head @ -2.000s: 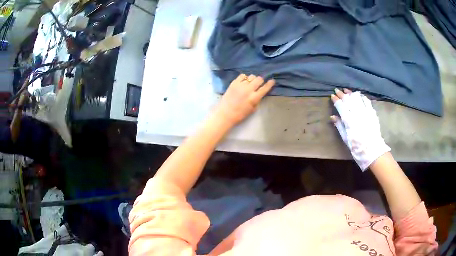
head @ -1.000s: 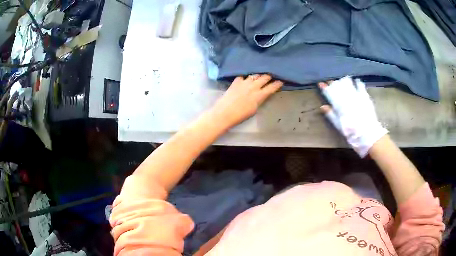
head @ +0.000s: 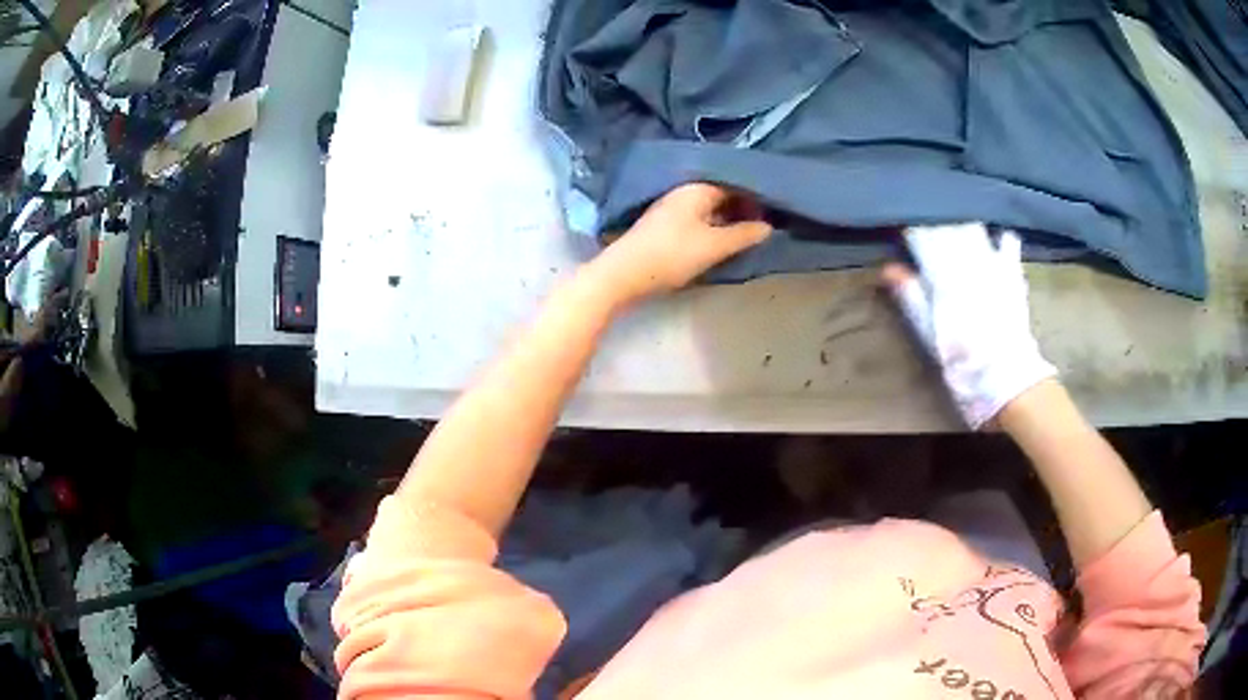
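Note:
A dark grey-blue garment (head: 876,123) lies spread and wrinkled on the pale table. Its near hem (head: 835,198) is lifted into a fold, with another layer of cloth showing under it. My bare left hand (head: 678,244) is at the left part of the hem, its fingers tucked under the raised fold and hidden in part. My right hand (head: 969,315), in a white glove with bare fingertips, is at the hem further right. Its fingertips reach under the cloth edge and are partly hidden. A pale blue strip (head: 582,212) shows at the garment's left edge.
A small tan block (head: 452,74) lies on the stained table (head: 411,328), left of the garment. More dark cloth (head: 1211,48) is at the far right corner. A dark cluttered bench (head: 185,260) stands at the left. Crumpled grey-blue cloth (head: 602,561) lies below the table's near edge.
The left part of the hem is now raised and folded back, and my left hand has moved in under it. My gloved right hand has gone from on the hem to partly under it.

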